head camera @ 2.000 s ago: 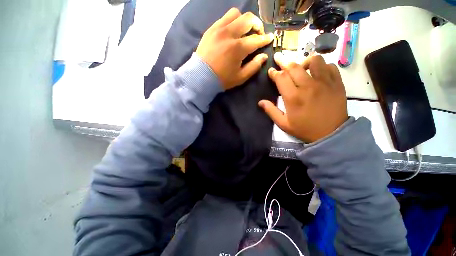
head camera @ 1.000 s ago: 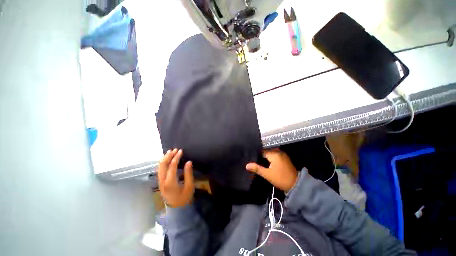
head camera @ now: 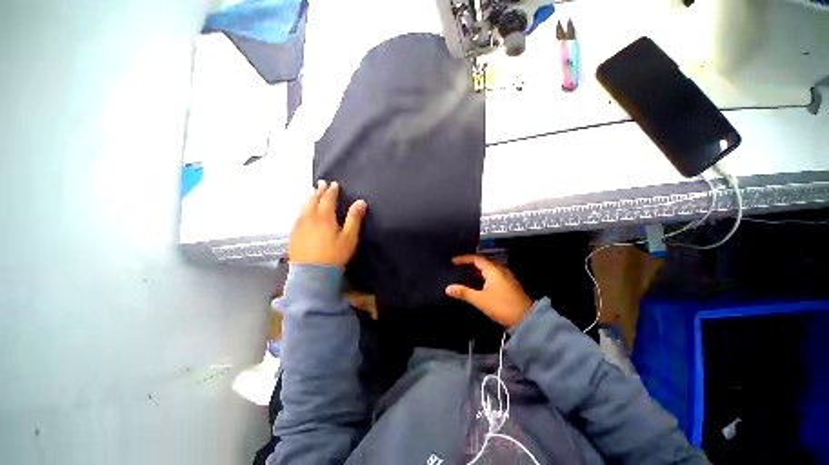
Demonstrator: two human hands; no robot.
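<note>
A dark fabric panel with a rounded far end lies on the white machine table and hangs over its front edge towards the lap. Its straight right side runs up to the presser foot of the sewing machine. My left hand rests on the panel's left edge, fingers apart. My right hand is at the panel's right edge below the table's front, thumb and forefinger at the cloth with a gap between them. Whether cloth is pinched is unclear.
Pink and blue thread snips lie right of the needle. A black smartphone with a white cable lies further right. Blue and dark cut pieces lie at the back left. A measuring tape lines the front edge. A blue crate stands lower right.
Both hands have come back from the needle to the panel's near part. Since one second ago, my left hand has moved up along the left edge. The view has shifted, and more of the panel lies spread.
</note>
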